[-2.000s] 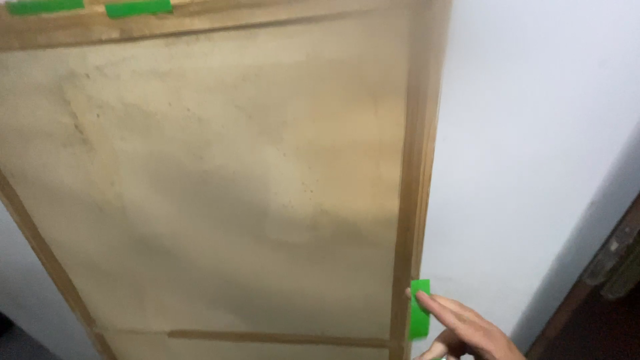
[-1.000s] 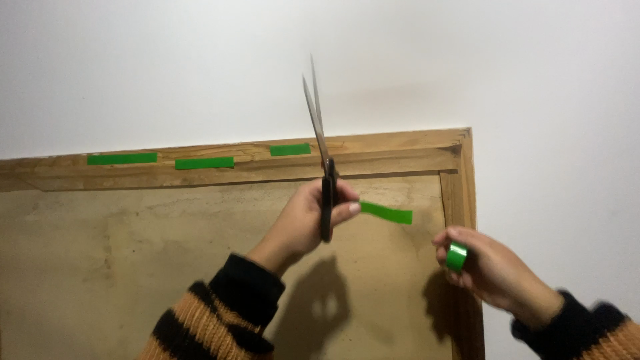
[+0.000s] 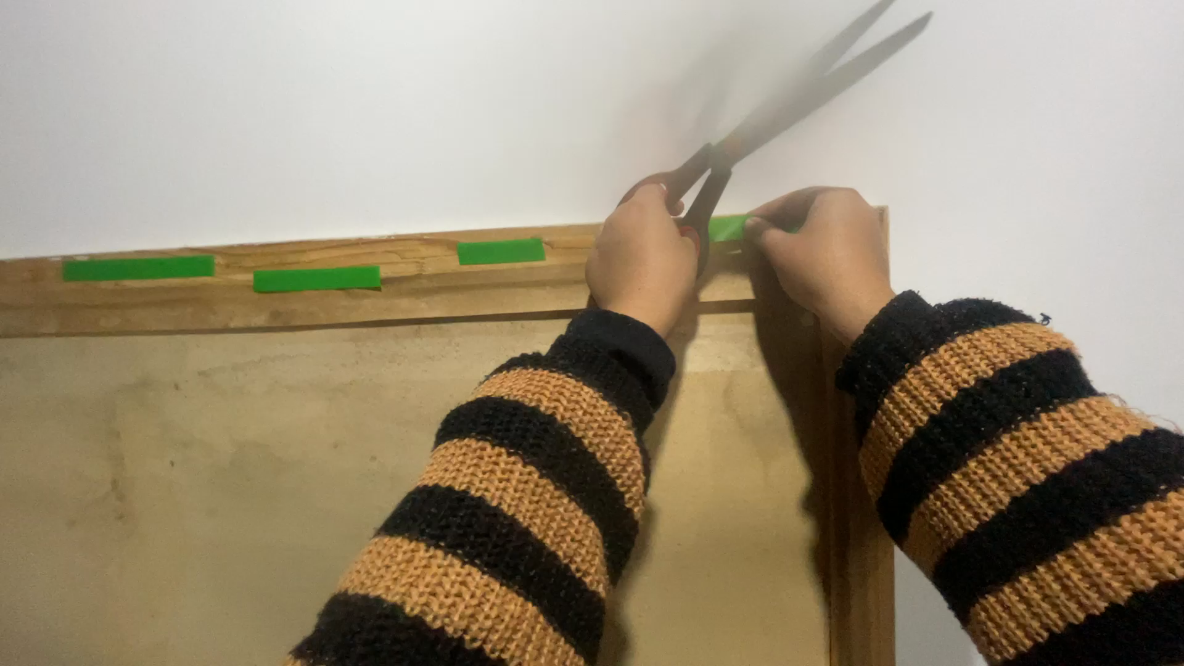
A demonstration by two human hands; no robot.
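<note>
My left hand (image 3: pixel 647 259) holds a pair of scissors (image 3: pixel 717 162) by the handles, the blades apart and pointing up to the right. My right hand (image 3: pixel 823 245) pinches the right end of a green tape strip (image 3: pixel 728 228), which lies against the top rail of the wooden frame (image 3: pixel 416 301) near its right corner. The strip's left end is behind the scissors and my left hand. Further left on the rail are three more strips: one green strip (image 3: pixel 501 251), a lower one (image 3: pixel 316 278) and a longer one (image 3: pixel 139 268). Whether my right palm holds the tape roll is hidden.
A pale wall (image 3: pixel 324 111) rises behind and above the frame. Inside the frame is a stained beige panel (image 3: pixel 277 481). The frame's right side rail (image 3: pixel 860 573) runs down beside my right sleeve. Shadows of my arms fall on the panel and the side rail.
Both hands have moved up to the top rail. The green strip that hung from my left hand a second ago is now against the wood. The scissors have tilted to the right.
</note>
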